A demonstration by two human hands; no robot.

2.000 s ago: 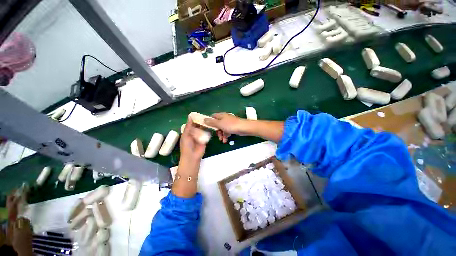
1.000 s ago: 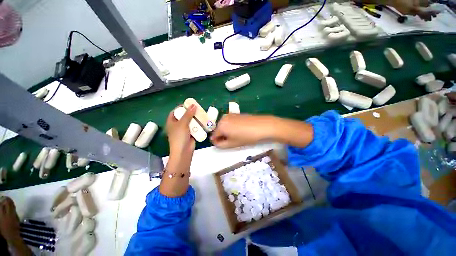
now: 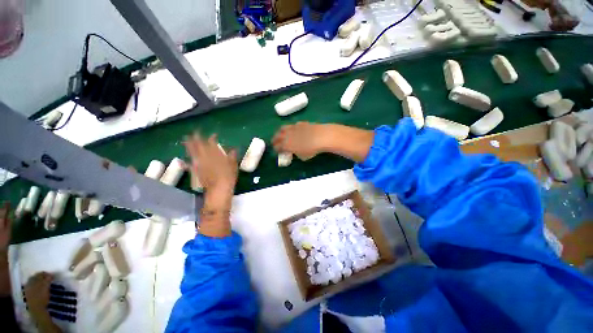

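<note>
Cream housings lie on the green conveyor belt (image 3: 318,120); one housing (image 3: 252,155) lies between my hands. My left hand (image 3: 213,164) is blurred over the belt, fingers spread, holding nothing visible; housings partly show beside and behind it. My right hand (image 3: 302,140) is over the belt with fingers bent down; the end of a housing (image 3: 285,159) shows just under them, and whether they grip it is unclear. The open cardboard parts box (image 3: 296,270) on the white bench holds many small white parts (image 3: 335,244).
Heaped housings (image 3: 114,260) lie on the bench at left, near another person's hand (image 3: 40,299) and black bars (image 3: 62,302). A grey post (image 3: 97,179) crosses at left. A blue tool (image 3: 328,18) and a black device (image 3: 104,91) stand across the belt. A brown board (image 3: 520,153) is at right.
The two housings held in my left hand a second ago are no longer in it. My left hand has moved left and opened over the belt. My right hand has moved up over the belt.
</note>
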